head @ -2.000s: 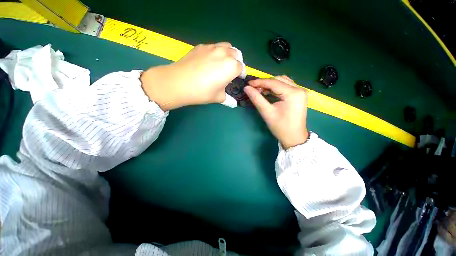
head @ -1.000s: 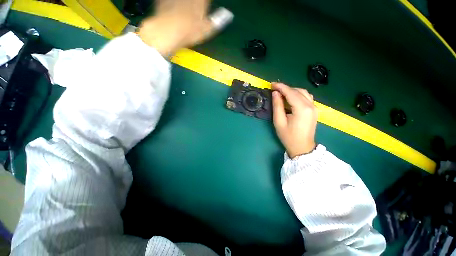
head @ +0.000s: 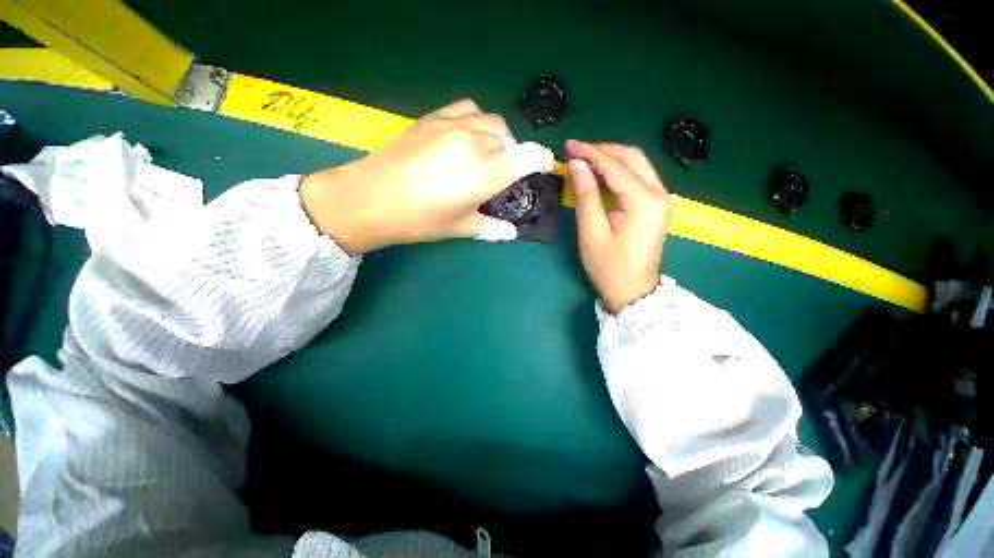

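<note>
The flat black fixture [head: 542, 223] lies at the near edge of the yellow rail. A round black ringed part [head: 512, 201] shows on it, partly covered by my left fingers. My left hand [head: 420, 180], with white finger cots, grips the fixture and round part from the left. My right hand [head: 621, 213] is just right of the fixture, thumb and forefinger pinched together over the rail. A small dark thin thing seems to show at its fingertips, too small to name.
Several round black parts [head: 687, 140] lie on the green belt beyond the yellow rail [head: 752, 232]. A slanted yellow post [head: 98, 44] stands at upper left. A crumpled white cloth [head: 104, 185] lies at left. Dark parts and striped strips [head: 905, 469] are heaped at far right.
My left hand has come back from over the belt onto the fixture. My right hand has moved off the fixture's right end to its upper right corner. The loose round parts appear shifted.
</note>
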